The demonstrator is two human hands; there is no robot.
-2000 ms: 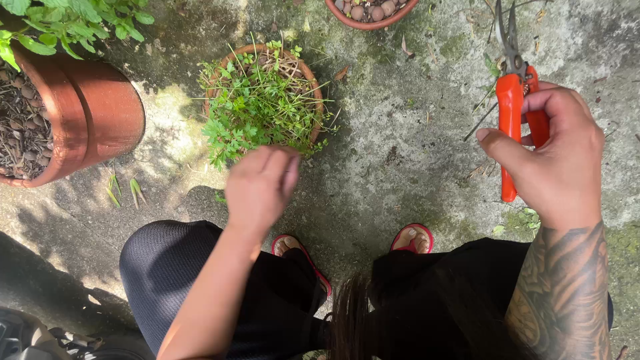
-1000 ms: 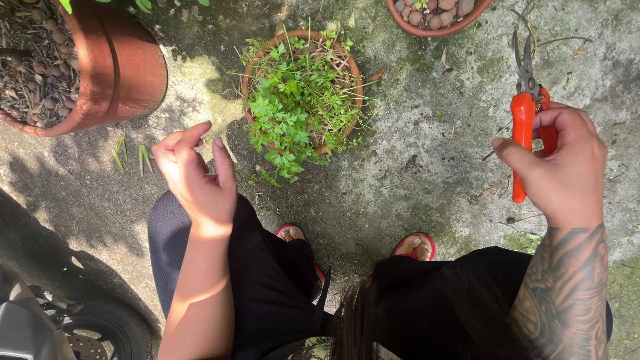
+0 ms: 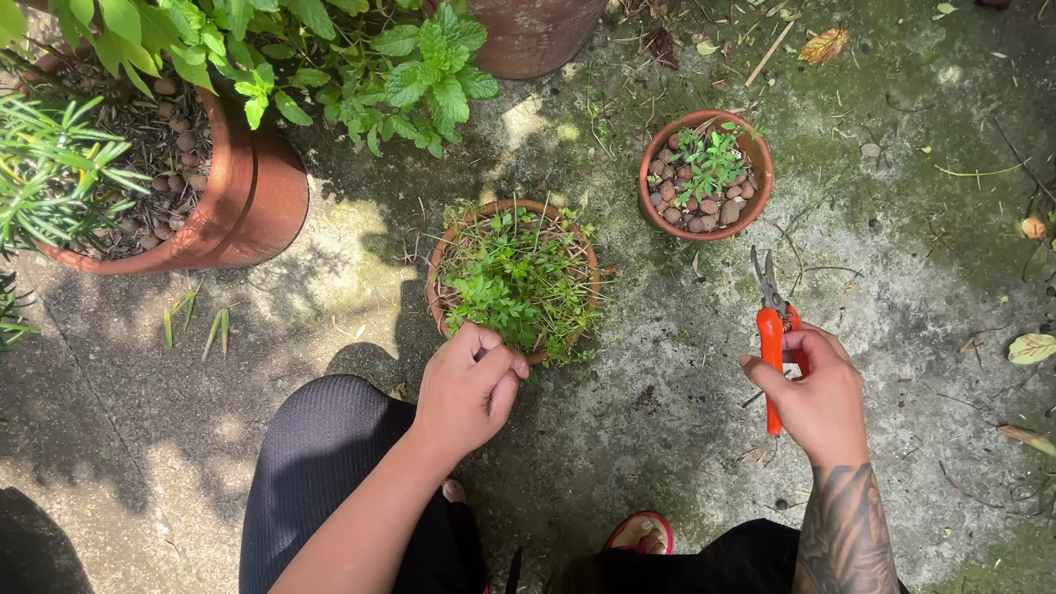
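Note:
Red-handled pruning shears (image 3: 773,346) are held in my right hand (image 3: 813,392), their blades parted and pointing away from me above the concrete. My left hand (image 3: 469,386) has its fingers curled together at the near rim of a terracotta pot (image 3: 435,276) of leafy green herbs (image 3: 511,289). Whether a stem is between those fingers cannot be seen. Beyond the shears stands a smaller terracotta pot (image 3: 769,177), with a young plant (image 3: 711,165) among brown pebbles.
At the left is a large terracotta pot (image 3: 264,198) with pebbles and mulch. Mint-like foliage (image 3: 437,74) hangs near another pot (image 3: 532,37) at the back. Cut leaf pieces (image 3: 216,330) lie on the concrete. My sandaled foot (image 3: 642,535) is near the bottom.
My left hand, spread apart left of the herb pot a second ago, is now curled at its near rim. My right hand keeps hold of the shears. The view has shifted to show more ground ahead.

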